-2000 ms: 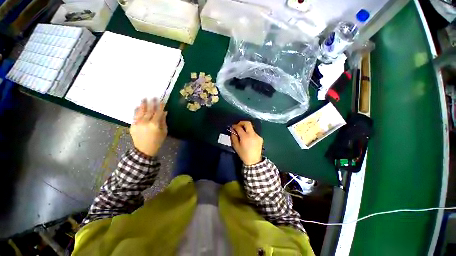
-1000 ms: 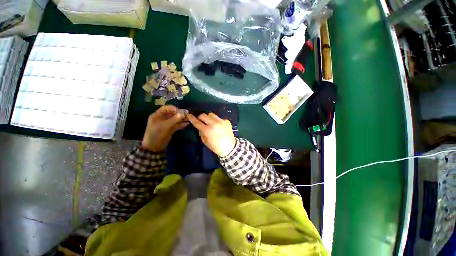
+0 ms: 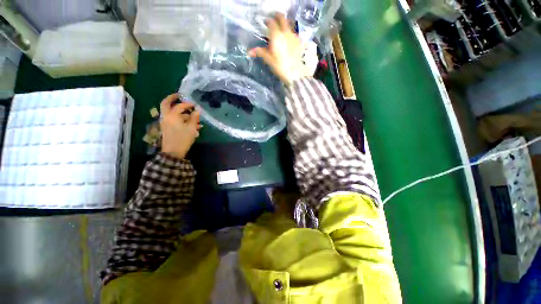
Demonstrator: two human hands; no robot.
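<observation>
The clear plastic bag [image 3: 270, 127] lies with its round mouth towards me, and small black parts [image 3: 222, 101] show inside. My left hand [image 3: 179, 126] is at the left rim of the bag mouth with its fingers bent; whether it grips the rim or a small part is unclear. My right hand [image 3: 283, 50] is on or over the bag's upper right side, fingers spread, with nothing seen in it. The pile of small tan pieces [image 3: 152, 133] is partly hidden behind my left hand. A small white block [image 3: 227, 176] lies on the black mat [image 3: 237, 155].
A stack of white blister trays [image 3: 65, 148] is at the left. Cream boxes [image 3: 89, 50] stand behind it. A black pouch [image 3: 351, 119] is at the right bench edge, partly behind my right sleeve. A long green conveyor [image 3: 409, 148] and a white cable [image 3: 427, 177] are further right.
My hands were together over the near bench edge and have moved apart. The left has gone up to the bag's rim, the right has reached far forward over the bag. The view has shifted.
</observation>
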